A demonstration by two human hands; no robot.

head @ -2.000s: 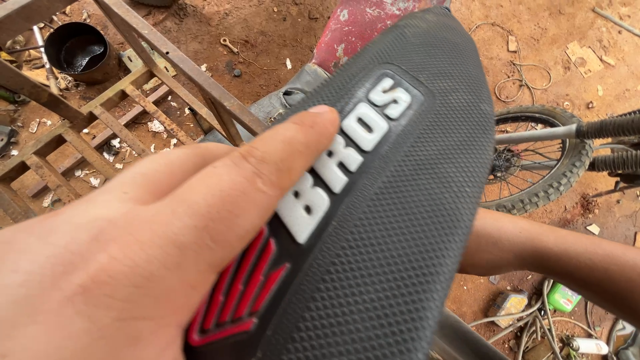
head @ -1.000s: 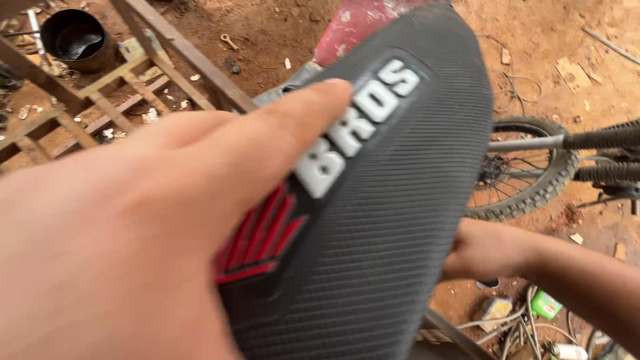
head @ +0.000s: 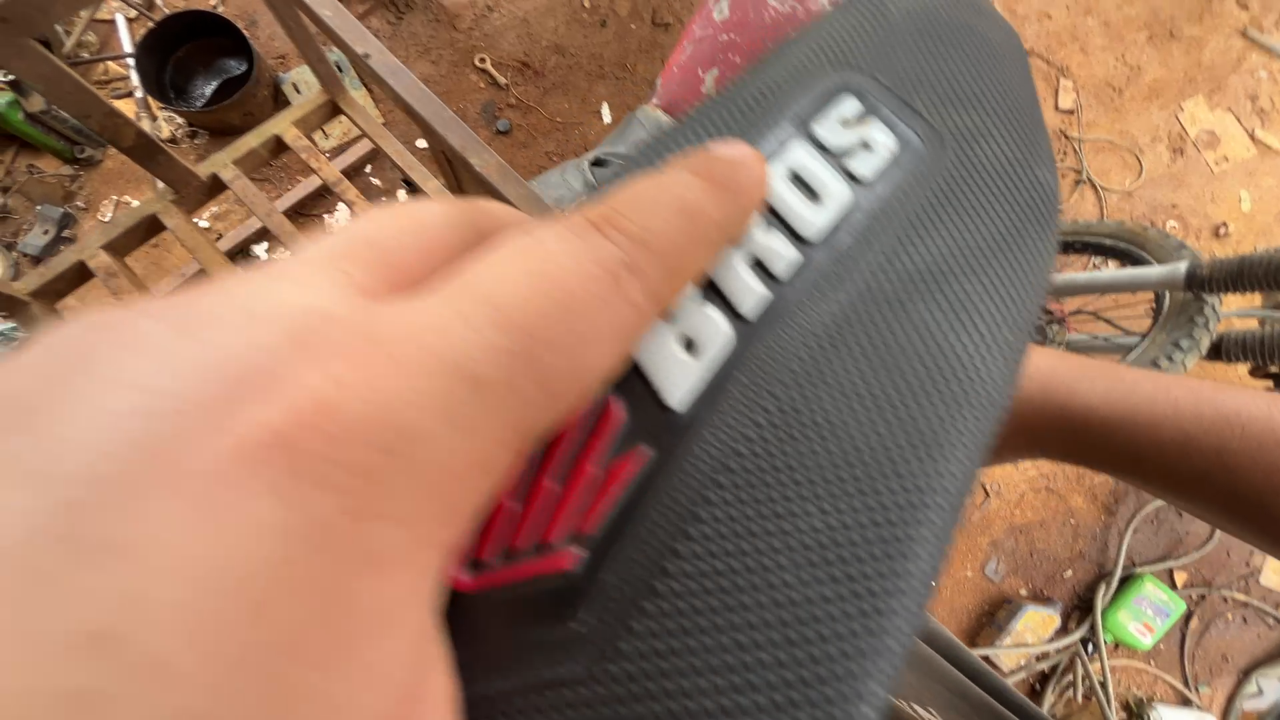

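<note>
A black textured motorcycle seat (head: 820, 420) with raised white lettering (head: 685, 350) and a red wing emblem (head: 560, 490) fills the middle of the view, slanting up to the right. My left hand (head: 400, 400) is large and blurred at the left, over the seat's left side. One finger extends across the lettering, its tip near the middle letters; its other fingers are not clearly seen, so a grip cannot be told. From the right edge a bare forearm (head: 1150, 440), apparently my right one, reaches behind the seat, which hides the hand.
A rusty metal frame (head: 400, 85) stands at the upper left beside a dark pot (head: 200, 75) of liquid. Beyond the seat are a worn red panel (head: 725, 50) and a wheel with a knobbly tyre (head: 1190, 310). Cables (head: 1100, 600) and a green bottle (head: 1145, 610) lie on the dirt floor.
My left finger has shifted slightly over the lettering. A second ago, part of the other hand showed at the seat's right edge; now the seat hides it. The view has shifted a little.
</note>
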